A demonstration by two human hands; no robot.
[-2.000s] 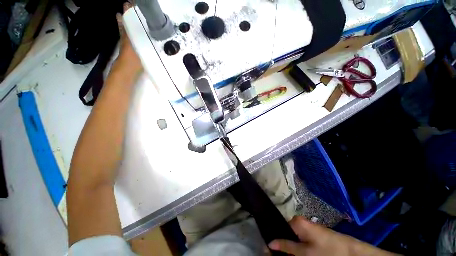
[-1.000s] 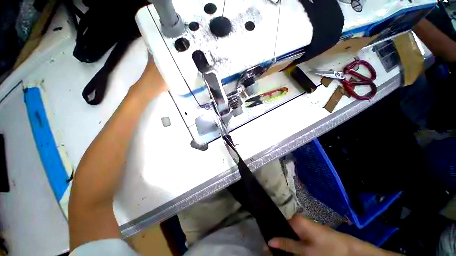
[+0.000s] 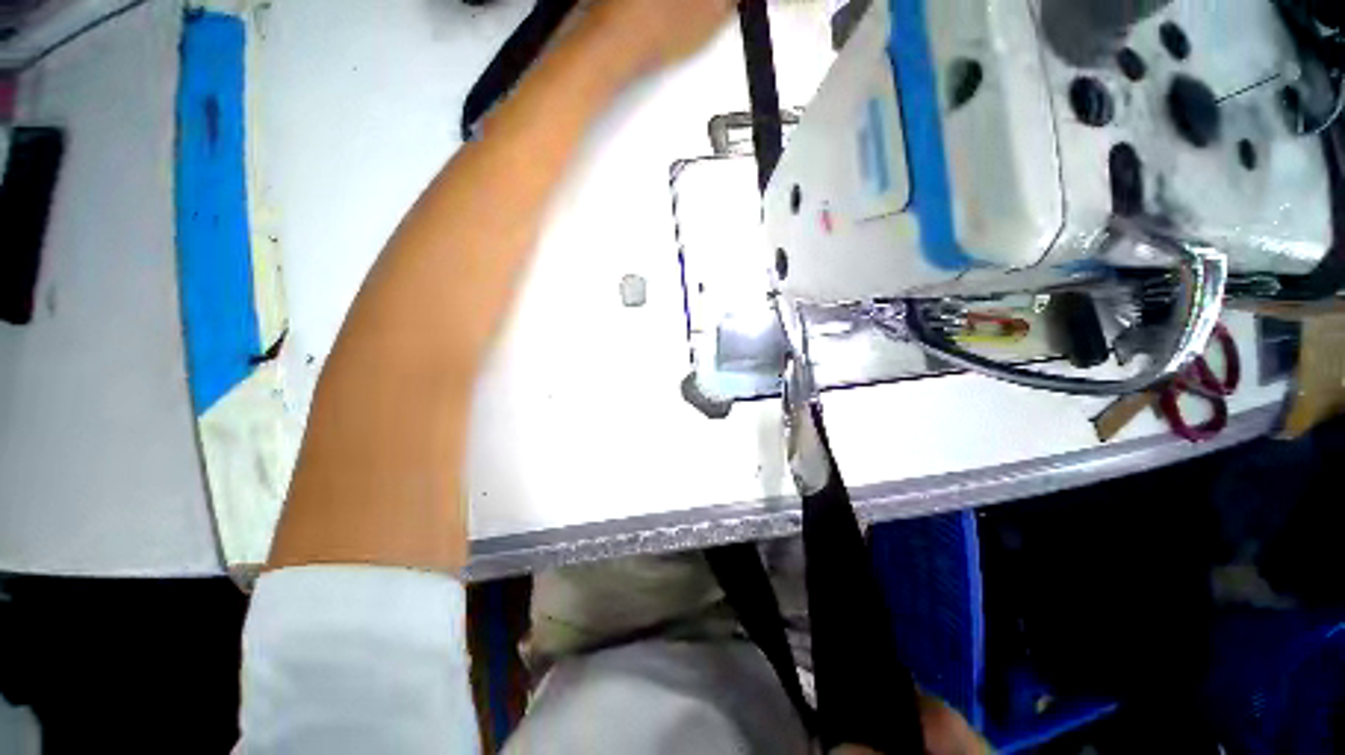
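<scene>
The black fabric strip [image 3: 853,620] runs up from the lap over the table's front edge into the shiny metal folder [image 3: 804,428]. My right hand [image 3: 949,729] grips the strip at the bottom edge, mostly cut off. A narrower black sewn strap [image 3: 760,89] leads away behind the white sewing machine head [image 3: 1018,148]. My left hand [image 3: 679,21] is at the top edge beside this strap; its fingers are cut off, so its hold cannot be told. The needle area is partly hidden by a curved shiny metal guard [image 3: 1033,381].
Blue tape [image 3: 219,207] lies on the table at left, with a black strap piece [image 3: 516,67] near my left forearm. Red-handled scissors [image 3: 1202,387] and a yellow-red tool [image 3: 991,326] lie at right. A blue crate [image 3: 944,590] stands below the table.
The view has turned and shifted left, so the machine appears further right. My left hand, earlier hidden behind the machine head, now shows beside the strap. My right hand still holds the strip.
</scene>
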